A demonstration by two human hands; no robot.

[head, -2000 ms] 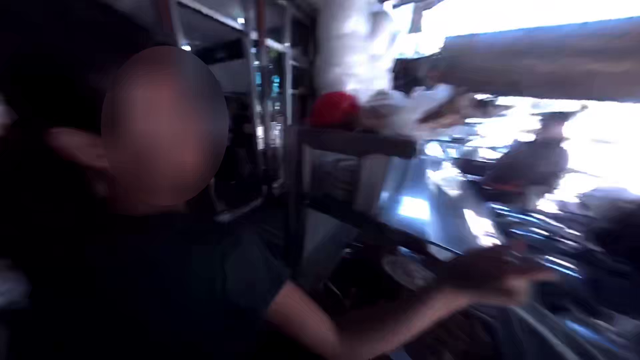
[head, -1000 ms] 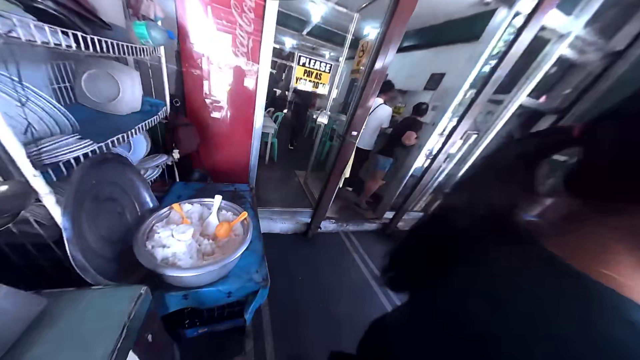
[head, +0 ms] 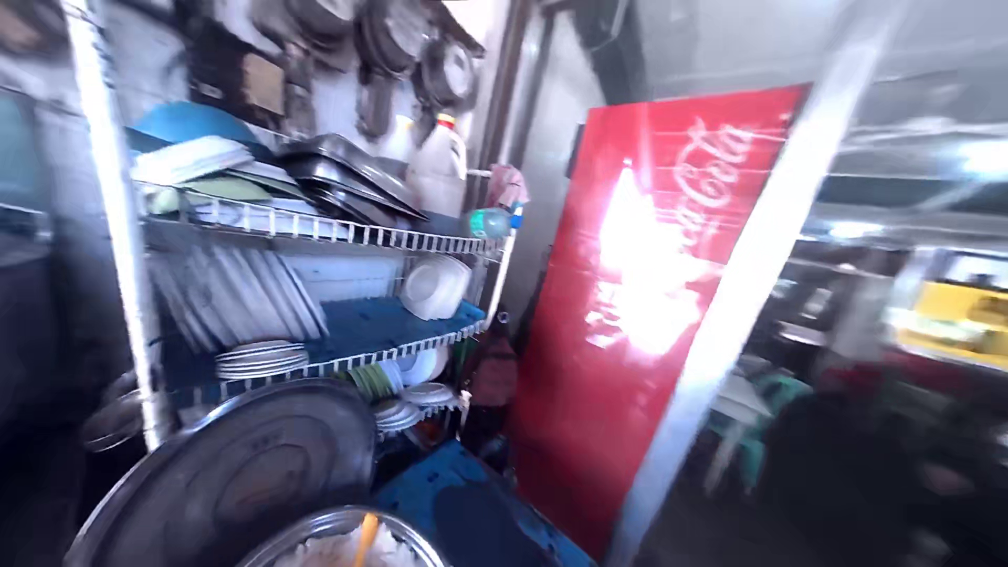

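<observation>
Neither my left hand nor my right hand is in view, so what they hold cannot be seen. At the bottom of the head view, a metal basin of white rice is cut off by the frame edge, with an orange spoon standing in the rice. A large round metal lid leans upright behind and left of the basin. Behind them a white wire rack holds stacked plates, dark metal trays, white bowls and a large plastic jug.
A blue surface lies right of the basin. Beside the rack stands a tall red Coca-Cola refrigerator, with a pale metal post crossing before it. Pans hang above. A white table and green chairs show beyond; a dark blurred shape fills the lower right.
The view has swung left toward the rack and refrigerator. The person in dark clothing at the right one second ago is not clearly seen now.
</observation>
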